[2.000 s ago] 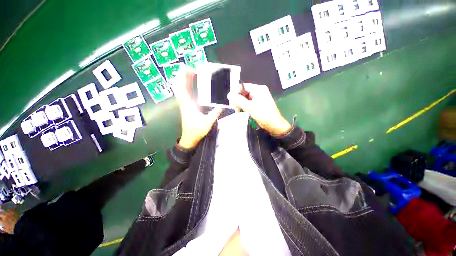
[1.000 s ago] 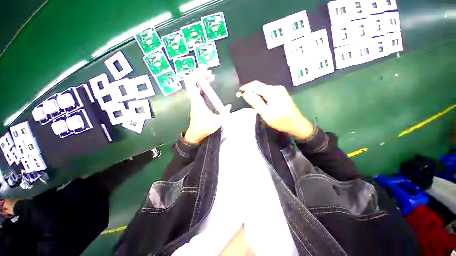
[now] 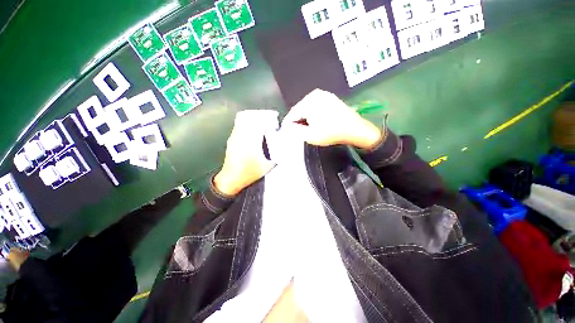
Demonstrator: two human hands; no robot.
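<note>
My left hand [image 3: 247, 151] is curled at the middle in front of my chest, around a washed-out white square piece, apparently a white frame, with a dark gap by the palm. The piece blends into my white clothing. My right hand [image 3: 331, 120] is bent, its fingertips close to my left hand; glare hides what they hold. Green circuit boards [image 3: 183, 43] lie in uneven rows ahead to the left. Loose white frames [image 3: 112, 82] lie in a pile farther left. White board-and-frame assemblies [image 3: 364, 47] lie ahead to the right.
A black mat [image 3: 287, 66] lies under the assemblies. White rounded parts sit in a small black tray [image 3: 53, 148] at the left. Another person's dark sleeve [image 3: 142, 224] reaches in at the lower left. Blue stools [image 3: 495, 205] and red cloth stand at the lower right. A bright green streak [image 3: 369, 107] shows beside my right wrist.
The white square first faced up with its dark window showing, then was turned edge-on; now it is mostly hidden. My hands parted, then came back together. The view has shifted.
</note>
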